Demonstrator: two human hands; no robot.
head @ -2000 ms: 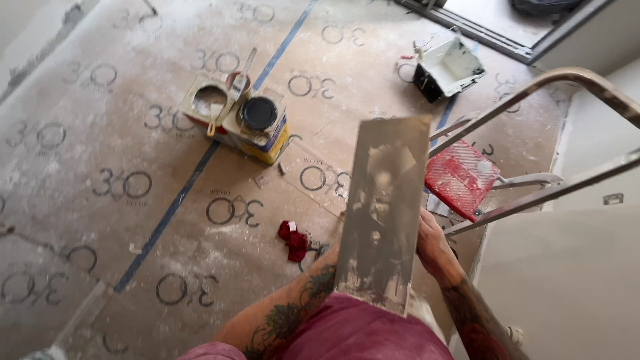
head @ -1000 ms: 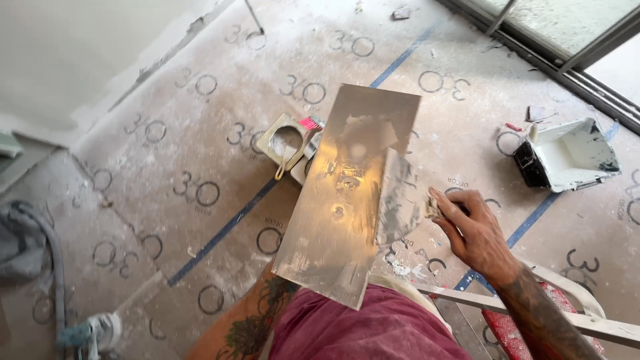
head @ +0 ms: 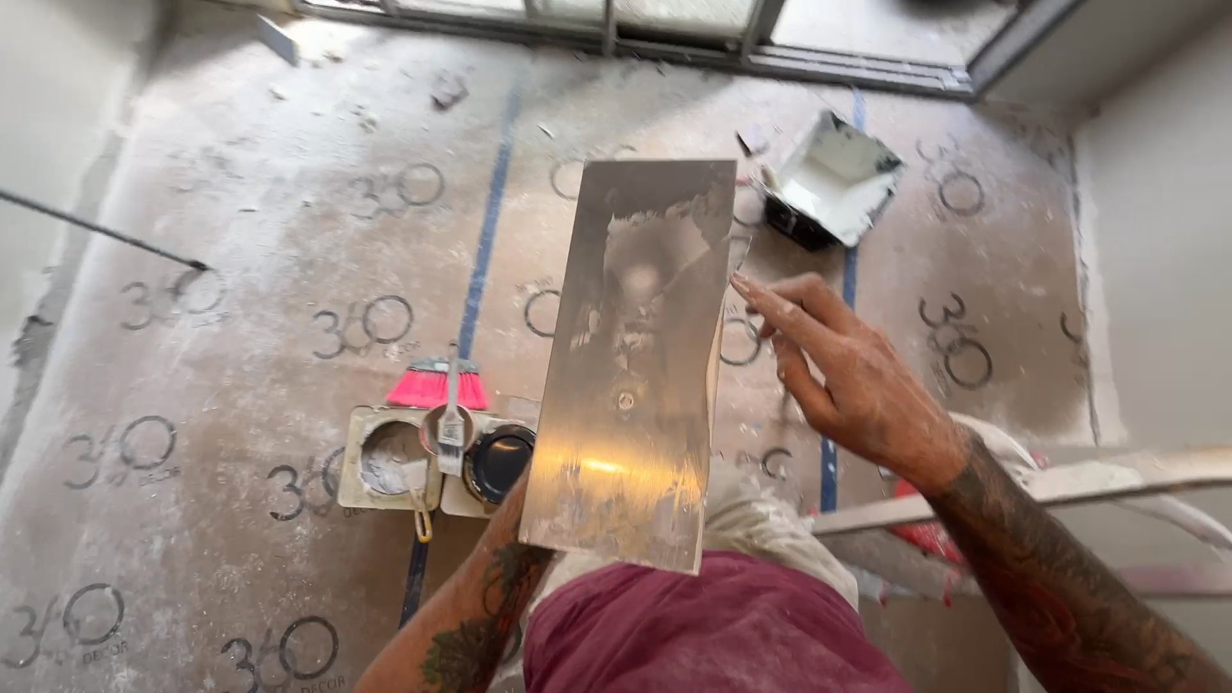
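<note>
A rectangular steel trowel (head: 635,366), smeared with pale compound, is held up in front of my body. My left forearm (head: 481,597) runs beneath its lower left side; the plate hides my left hand and the handle it grips. Beside the plate's right edge is my right hand (head: 847,375), fingers bent and dusted with compound. Its fingertips pinch a thin blade (head: 739,255), seen nearly edge-on and partly hidden.
On the protective floor covering (head: 241,385) at lower left stand an open compound container (head: 395,462), a black-lidded container (head: 499,462) and a pink-bristled brush (head: 419,385). A paint-marked tray (head: 837,183) lies beyond my right hand. A ladder rail (head: 1088,486) crosses lower right. A sliding-door track (head: 674,53) is ahead.
One second ago the blade lay broadside against the trowel's right part; now it shows nearly edge-on at the plate's right edge. The view has turned considerably.
</note>
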